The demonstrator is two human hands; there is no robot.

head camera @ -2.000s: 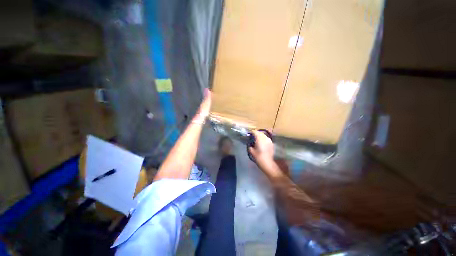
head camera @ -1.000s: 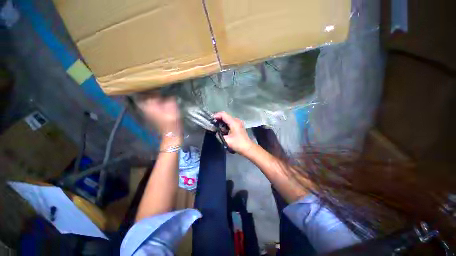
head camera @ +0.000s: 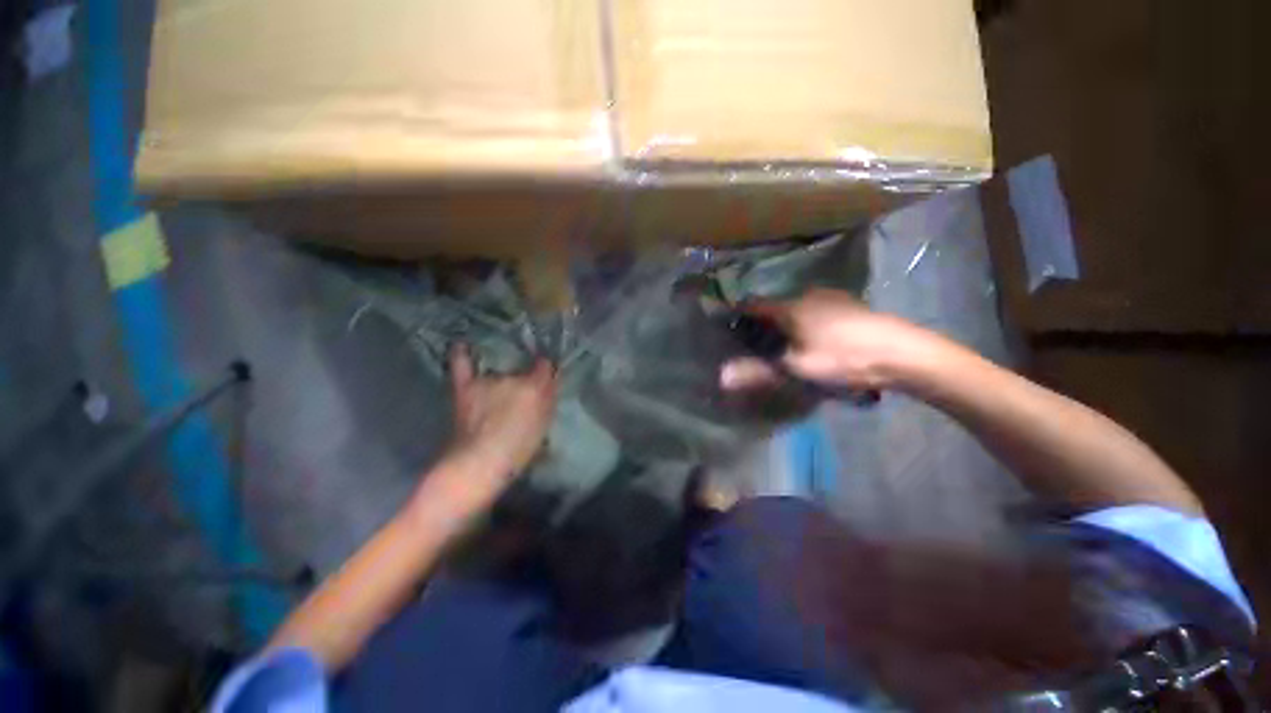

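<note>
A large tan carton point(head camera: 376, 105) with a taped centre seam fills the top of the view. A grey-green woven sack point(head camera: 641, 376) lies crumpled below its near edge. My left hand point(head camera: 499, 415) is on the sack left of centre, its fingertips gripping the crumpled cloth. My right hand point(head camera: 822, 346) is at the sack's right side, closed around the black handles of the scissors point(head camera: 760, 334). The hand is blurred, and the blades are hard to make out against the sack.
A blue tape line point(head camera: 181, 404) with a yellow patch point(head camera: 135, 249) runs along the grey floor at left. Brown cartons point(head camera: 1157, 181) stand at the right, one with a pale tape strip point(head camera: 1043, 223). My knees are close below the sack.
The view has moved closer over the carton's near end. My left hand has left the carton edge and now grips the sack. My right hand has moved right with the scissors.
</note>
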